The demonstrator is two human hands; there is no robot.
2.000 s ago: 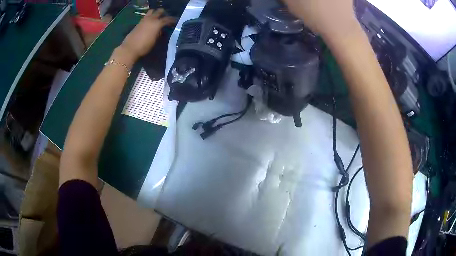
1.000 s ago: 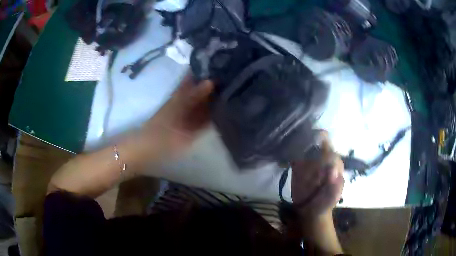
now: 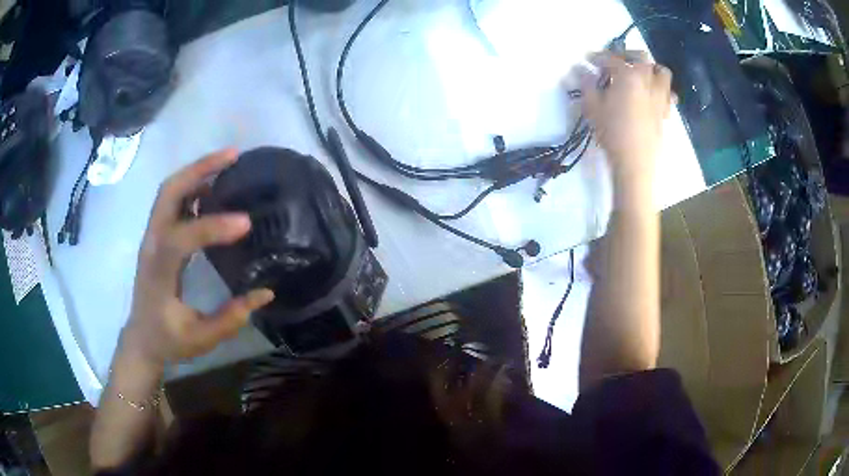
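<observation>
A black dome camera [image 3: 289, 223] lies on the white sheet near the bench's front edge, with a thin black antenna [image 3: 352, 186] on its right side. My left hand [image 3: 191, 270] is spread around the left side of its round body, fingers touching it. My right hand [image 3: 628, 98] is at the upper right, fingers bent around a small dark cable end [image 3: 605, 79]. Black cables [image 3: 526, 163] run from the camera's side across the sheet towards my right hand; their exact joins are hard to tell.
Another dark camera [image 3: 126, 70] stands at the upper left, with a darker unit [image 3: 26, 158] left of it. Black plugs [image 3: 517, 254] lie near the sheet's front edge. A cardboard box [image 3: 717, 270] with black parts [image 3: 787, 204] is at the right.
The dark camera that was held blurred in mid-air is now down on the sheet at the left. My right hand has moved up and right to the cables. The view has swung right.
</observation>
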